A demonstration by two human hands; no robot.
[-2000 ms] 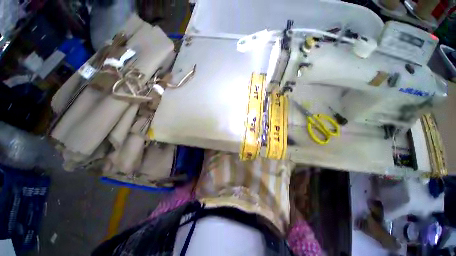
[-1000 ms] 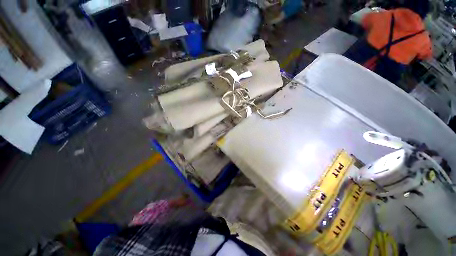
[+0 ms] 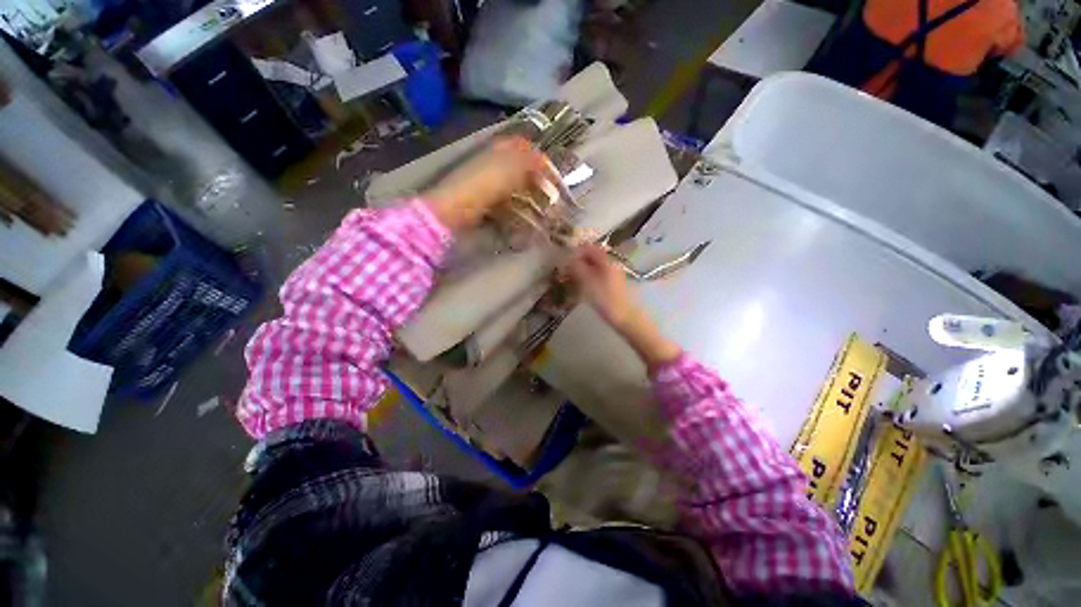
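Tied bundles of khaki panels [image 3: 474,279] lie in a blue crate [image 3: 474,455] left of the sewing table. My left hand [image 3: 496,176] is on the upper part of the bundles, by the pale tie strips [image 3: 539,213] and a white tag [image 3: 577,177]. My right hand [image 3: 596,280] is at the near side of the same ties, fingers bent. Both hands are blurred, so I cannot tell whether they grip the strips. A loose tie end [image 3: 678,262] lies over the table corner.
The pale table [image 3: 741,255] is to the right, with yellow tape [image 3: 844,403], a machine head [image 3: 990,385] and yellow scissors [image 3: 966,569]. Another blue crate [image 3: 166,296] stands on the floor at left. A person in orange [image 3: 936,48] is at the top right.
Both hands have come into view and reached onto the tied bundles. The view has turned left from the machine toward the crate.
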